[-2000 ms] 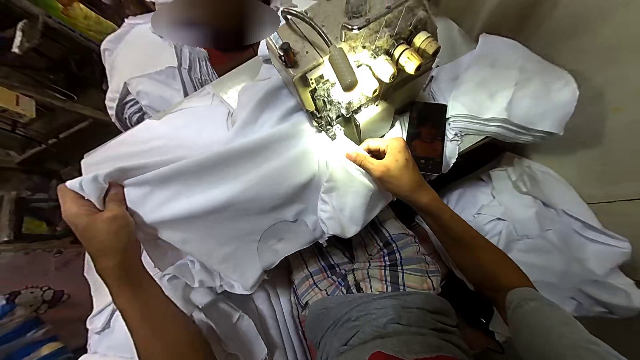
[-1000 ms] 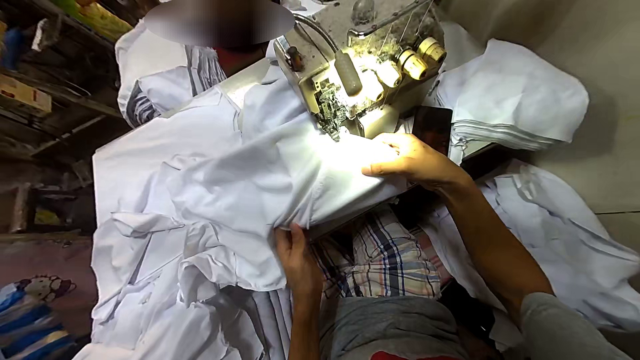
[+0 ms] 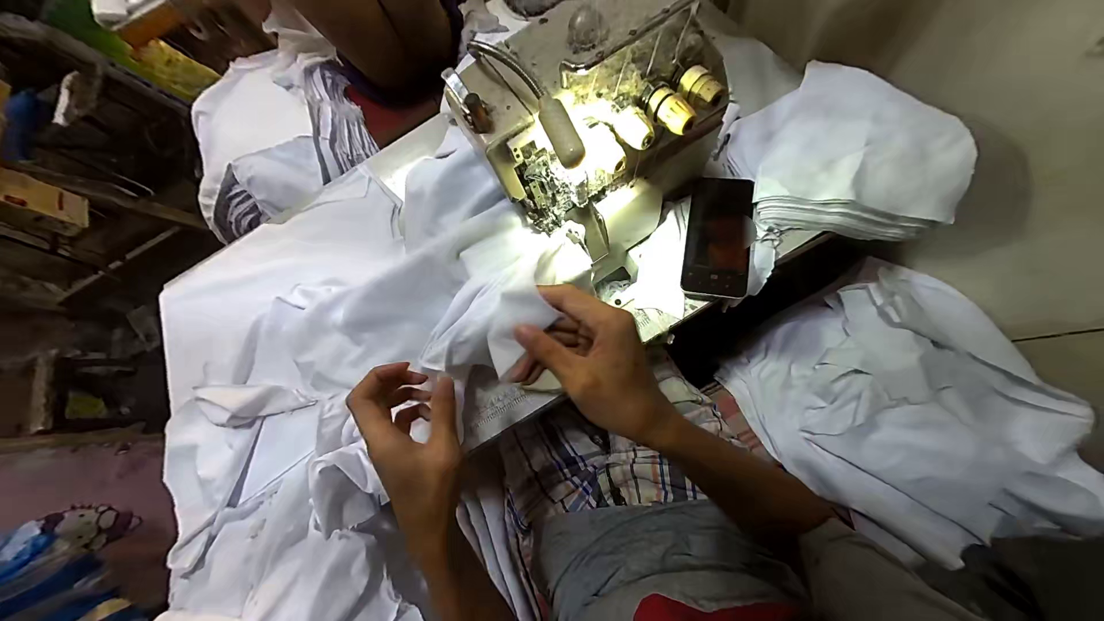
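White fabric (image 3: 371, 285) lies bunched across the table and reaches the needle area of a lit overlock sewing machine (image 3: 595, 95). My right hand (image 3: 595, 354) pinches a folded edge of this fabric between thumb and fingers, just in front of the machine. To its left, my left hand (image 3: 410, 423) is palm up with its fingers apart and curled, close by the fabric's near edge; no cloth shows clearly gripped in it. A small lamp (image 3: 561, 132) on a bent neck shines on the presser foot area, whose details are lost in glare.
A smartphone (image 3: 718, 237) lies right of the machine, beside a stack of white cut pieces (image 3: 854, 155). More white cloth (image 3: 906, 405) is heaped at the right, and another stack (image 3: 267, 147) stands at the back left, near another person's arm (image 3: 388, 39). Wooden shelves (image 3: 103, 190) line the left.
My left hand has gone from the fabric's far left edge, across to the near edge, and its fingers are now apart. My right hand has drawn back from the machine towards my lap.
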